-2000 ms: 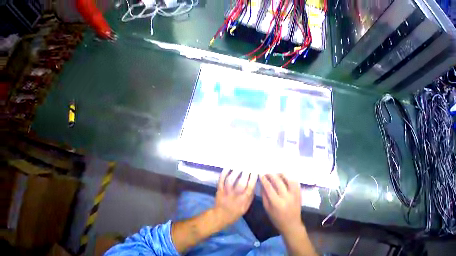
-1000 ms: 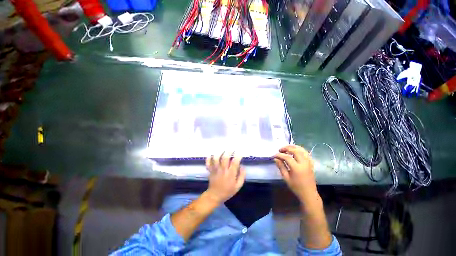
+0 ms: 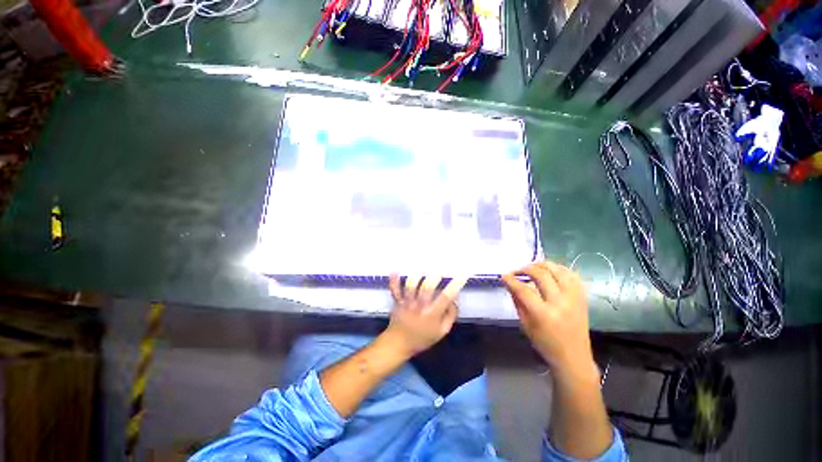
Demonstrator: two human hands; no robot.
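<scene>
A large rectangular panel (image 3: 397,189) lies flat on the green bench in front of me, its shiny face washed out by glare. A thin cord (image 3: 534,212) shows along its right edge. A white sheet (image 3: 333,296) sticks out under the near edge. My left hand (image 3: 424,313) rests with spread fingers on the panel's near edge, right of its middle. My right hand (image 3: 552,302) is at the near right corner, thumb and fingertips pinched together at the edge on what looks like the thin cord; the grip is too small and bright to see clearly.
Wired modules (image 3: 428,27) with red and black leads stand behind the panel. Finned housings (image 3: 644,54) stand at back right. Cord bundles (image 3: 721,226) and a white-blue glove (image 3: 762,137) lie right. A yellow-black tool (image 3: 58,226) lies left, a white cable (image 3: 185,11) at back left.
Since two seconds ago my right hand has moved from beside my left hand to the panel's near right corner. My left hand stays on the near edge. The camera view has shifted.
</scene>
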